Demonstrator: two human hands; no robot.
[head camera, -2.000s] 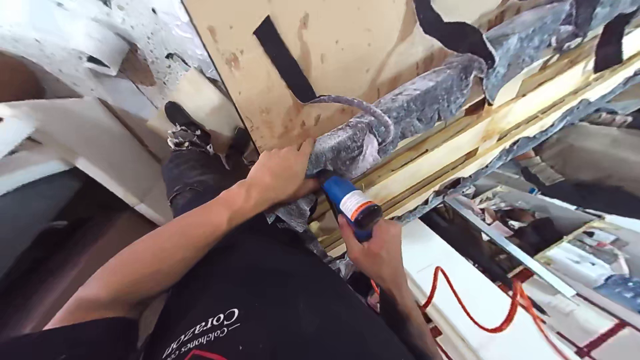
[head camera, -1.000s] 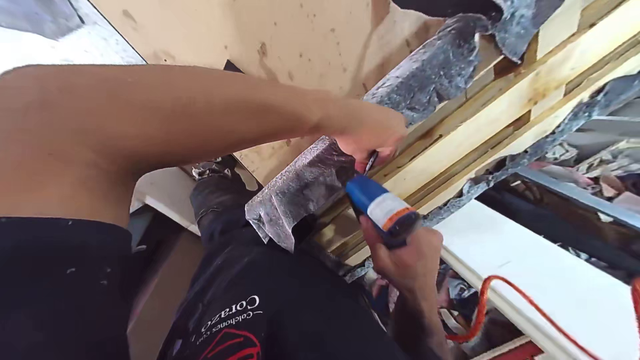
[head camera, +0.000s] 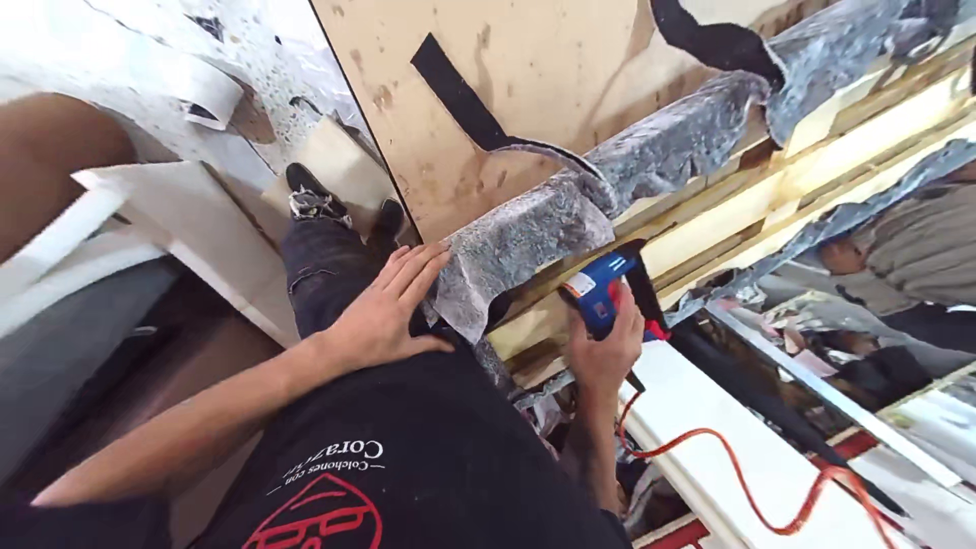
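My right hand grips a blue and black pneumatic stapler, held over the wooden slats of a frame. An orange coiled air hose trails from the tool. My left hand lies flat, fingers extended, with its fingertips at the near end of grey velvety fabric. That fabric runs along the edge of a light board, its near corner hanging loose. A black strip lies on the board and joins a curled strip of the fabric.
A white panel lies beside the frame at lower right. A metal bar crosses scraps there. Another person is at the right edge. White foam pieces stand at left. A second black strip lies at the top.
My left hand has left the fabric beside the stapler's tip and moved back to its near end. The stapler has turned and come away from the fabric edge, still in my right hand.
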